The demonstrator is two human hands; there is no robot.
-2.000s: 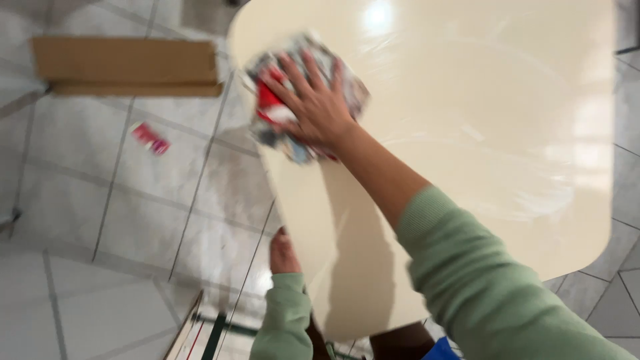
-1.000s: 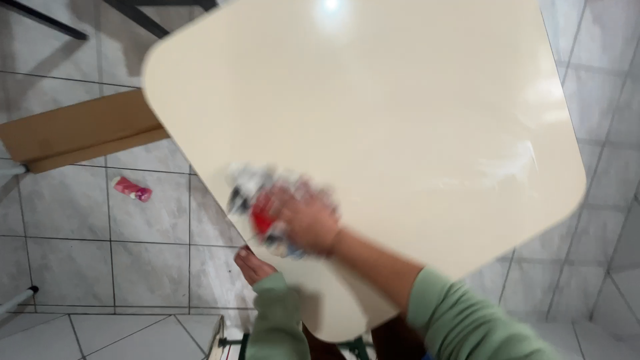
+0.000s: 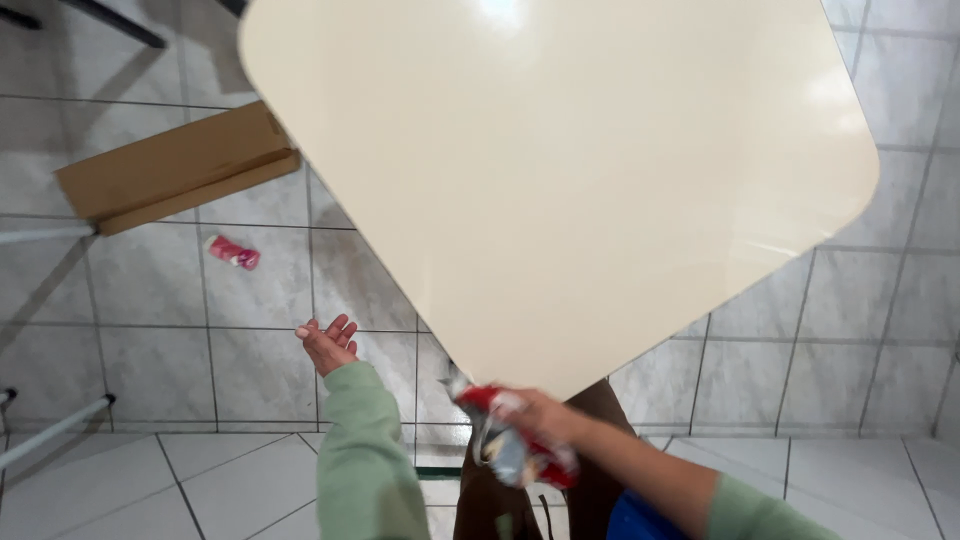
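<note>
My right hand (image 3: 544,416) grips a crumpled cloth (image 3: 517,442) patterned in red, white and grey, at the near corner of a cream tabletop (image 3: 570,187) with rounded corners. The cloth is blurred and hangs down over my brown trousers. Left of the tabletop's edge, my left hand (image 3: 330,345) is in the air above the floor, fingers apart and holding nothing. Glare from a light shows at the top of the smooth tabletop.
A brown cardboard box (image 3: 180,169) lies on the tiled floor at the left, with a small pink bottle (image 3: 233,253) below it. Pale metal legs (image 3: 56,431) stand at the lower left. Something blue (image 3: 645,517) is beside my right leg.
The cloth, on the tabletop under my right hand in both earlier frames, is now at the near corner. My left hand has moved away from the table's edge. The view has shifted.
</note>
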